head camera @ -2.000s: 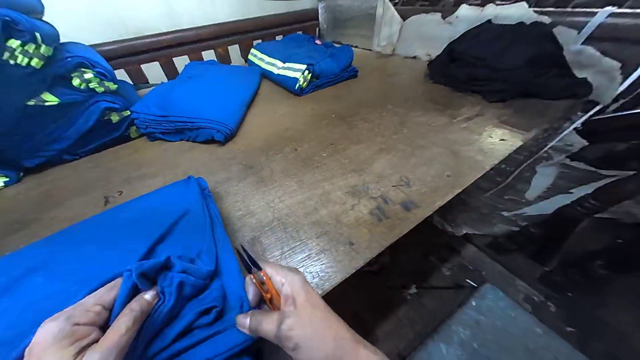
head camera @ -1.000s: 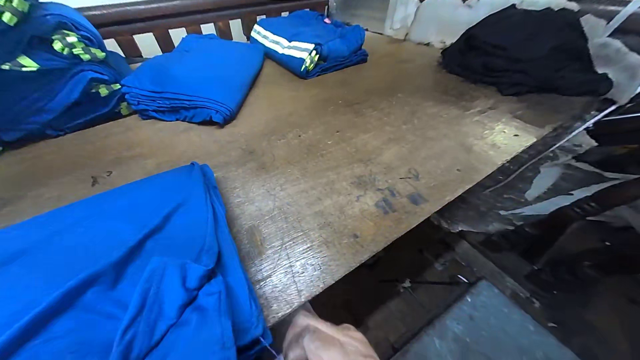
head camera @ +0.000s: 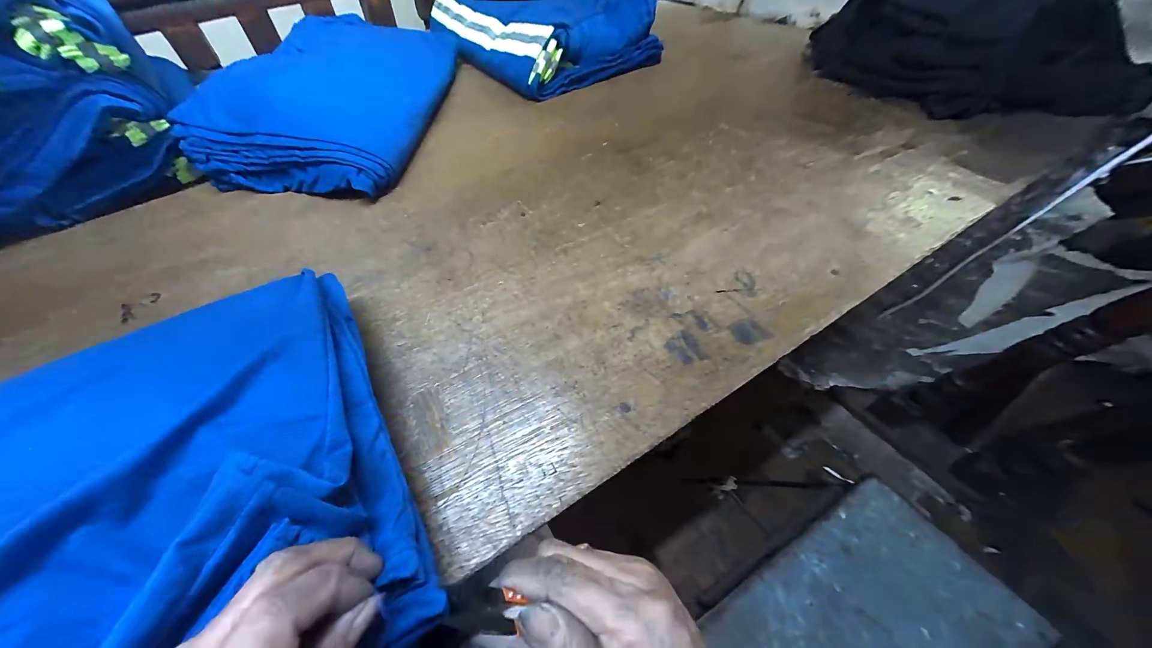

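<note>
Blue folded cloth [head camera: 180,423] lies at the near left of the wooden table and reaches its front edge. My left hand [head camera: 301,589] rests at the cloth's lower right part with its fingers curled; what lies between the fingertips is hard to make out. Just past the table's front edge, to the right of the cloth, my right hand [head camera: 594,598] is closed around a small orange-handled tool [head camera: 514,596], of which only bits of orange show. Its blades are hidden or too blurred to see.
On the wooden table [head camera: 576,252] stand a folded blue stack [head camera: 315,99], a blue garment with reflective bands [head camera: 558,45], bunched blue clothing [head camera: 72,126] at the far left and black cloth [head camera: 972,54]. A grey-blue surface [head camera: 882,576] lies below the front edge.
My right hand has moved from the cloth's right edge down past the table edge, and the tool's pointed blades no longer show. My left hand, out of view one second ago, is back at the cloth.
</note>
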